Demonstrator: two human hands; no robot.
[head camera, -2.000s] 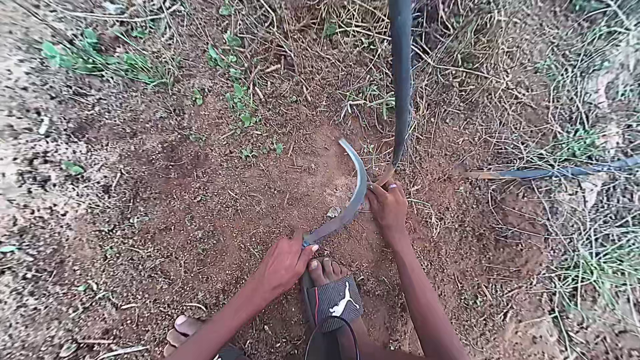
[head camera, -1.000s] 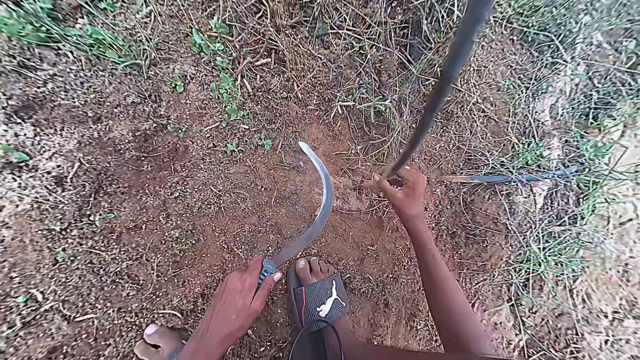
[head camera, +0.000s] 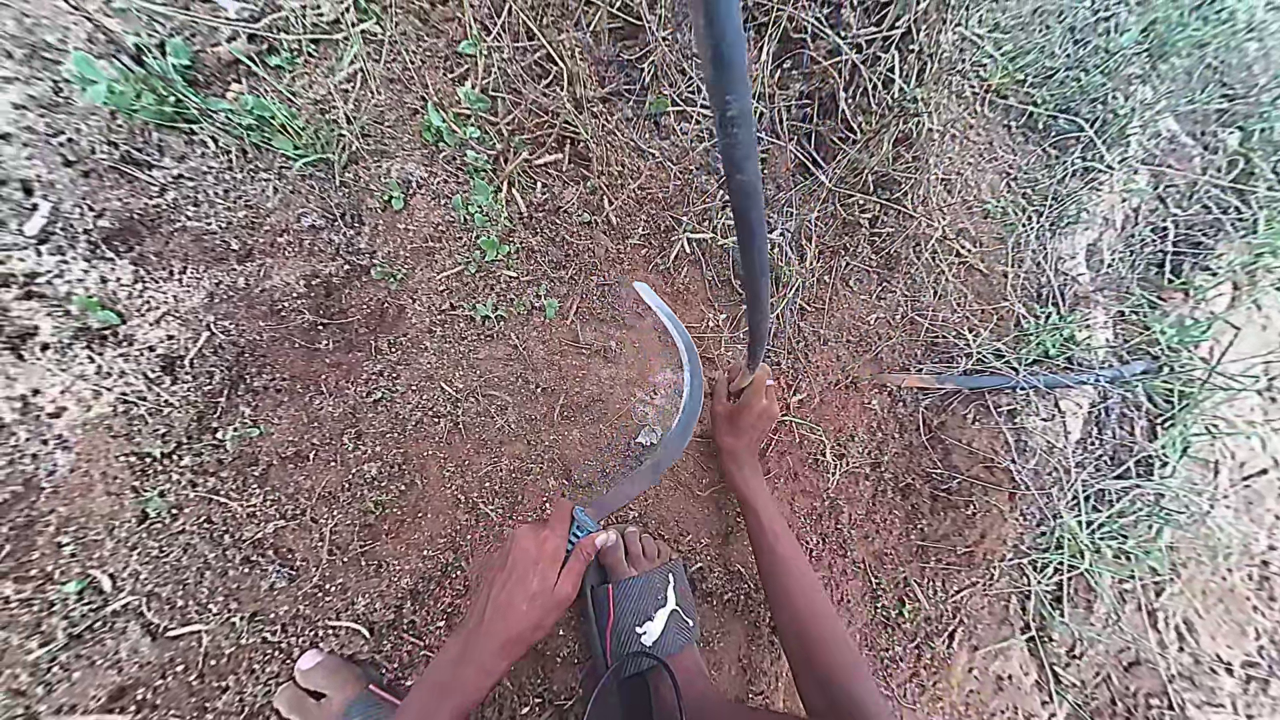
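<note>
My left hand (head camera: 530, 585) grips the blue handle of a sickle (head camera: 682, 420) at the lower middle, just beside my sandalled foot. The sickle's curved metal blade reaches up and bends toward my right hand, its tip pointing up and left over bare soil. My right hand (head camera: 745, 412) is closed on the lower end of a dark pipe or hose (head camera: 740, 170), which rises from it to the top edge of the view. The fingers cover the pipe's end. The blade's outer curve lies a little left of the right hand.
A Puma slide sandal (head camera: 650, 615) is on one foot; the other foot (head camera: 330, 685) stands at lower left. A second dark pipe or hose piece (head camera: 1040, 381) lies at right among grass. Dry stems (head camera: 850, 130) cover the ground at top; green weeds (head camera: 200, 105) grow upper left.
The dark pipe leaned to the right a second ago and now stands more upright in the view. Both hands keep their hold on the sickle and the pipe.
</note>
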